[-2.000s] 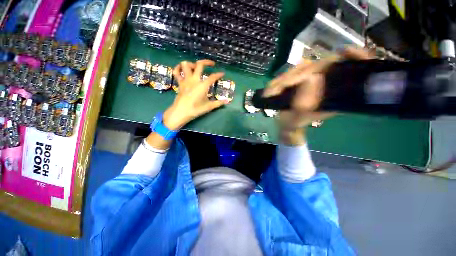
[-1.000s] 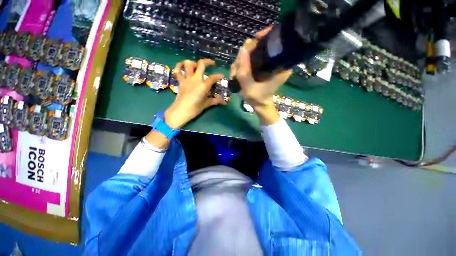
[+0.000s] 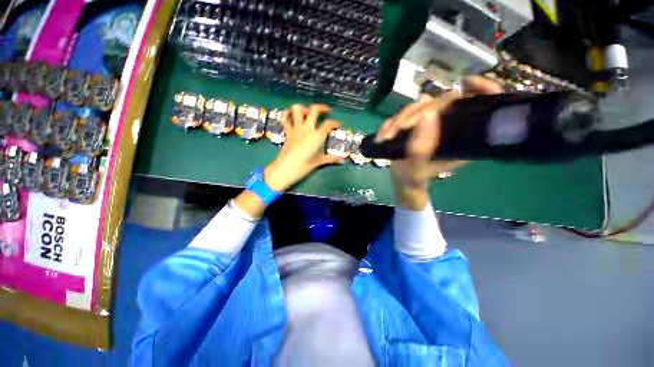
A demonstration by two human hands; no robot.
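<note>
A row of roundish silver and orange circuit boards (image 3: pixel 220 116) lies on the green mat (image 3: pixel 516 190). My left hand (image 3: pixel 308 143) rests over the row, fingers spread, its fingertips at a board (image 3: pixel 339 142). Whether it grips that board is hard to tell. My right hand (image 3: pixel 419 136) is closed around a thick black electric screwdriver (image 3: pixel 527 125) with a pale label, held roughly level. The screwdriver's dark front end points left, just right of that board. The tool and my right hand hide part of the row.
Clear blister trays (image 3: pixel 287 46) with dark parts lie behind the row. A white-silver screw feeder (image 3: pixel 448 46) stands behind my right hand. More assemblies (image 3: pixel 527 75) are at the right rear. Printed cardboard (image 3: pixel 61 269) with rows of boards is at left. A black cable runs off right.
The screwdriver swung up to the row's rear, then came back level, pointing left. My left hand has moved right along the row, uncovering more boards at its left.
</note>
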